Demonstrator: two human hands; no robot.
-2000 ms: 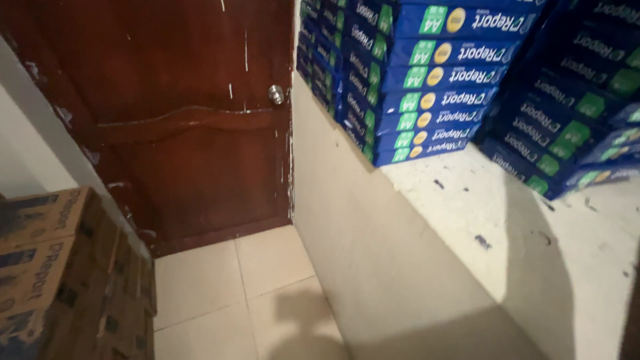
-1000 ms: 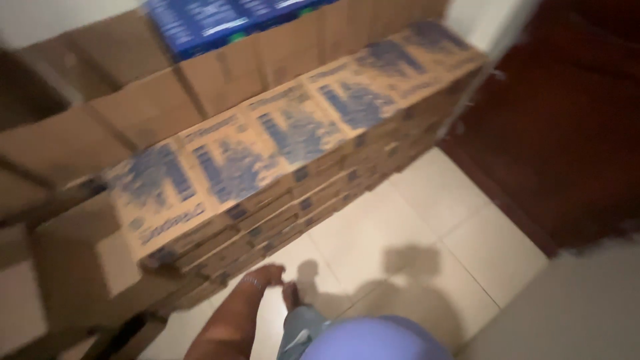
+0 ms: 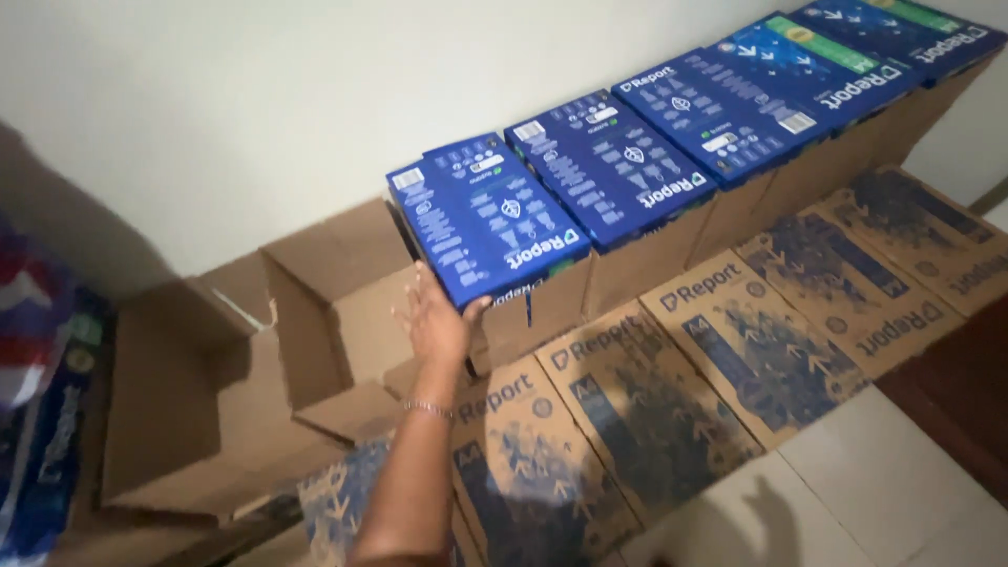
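My left hand [image 3: 441, 319], with a bracelet on its wrist, is at the near left corner of a blue Report paper ream [image 3: 496, 213]. Its fingers lie along the ream's left side and its thumb is at the front edge; the fingertips are partly hidden. The ream lies on top in a cardboard box [image 3: 543, 319]. To its right, more blue reams [image 3: 614, 165] stand in a row of boxes along the wall. Directly left of my hand is an open cardboard box [image 3: 378, 315] with its inside showing. My right hand is out of view.
Another open box [image 3: 189, 394] stands farther left, near blue paper packs [image 3: 63, 425] at the left edge. Printed Report cartons [image 3: 701, 346] form a lower row in front of the reams. Pale floor tiles [image 3: 850, 472] and a dark red-brown surface [image 3: 953, 394] are at lower right.
The view has swung from the door and stacked reams to the boxes by the wall. My left hand, over the floor in front of the cartons a second ago, is now at the blue ream.
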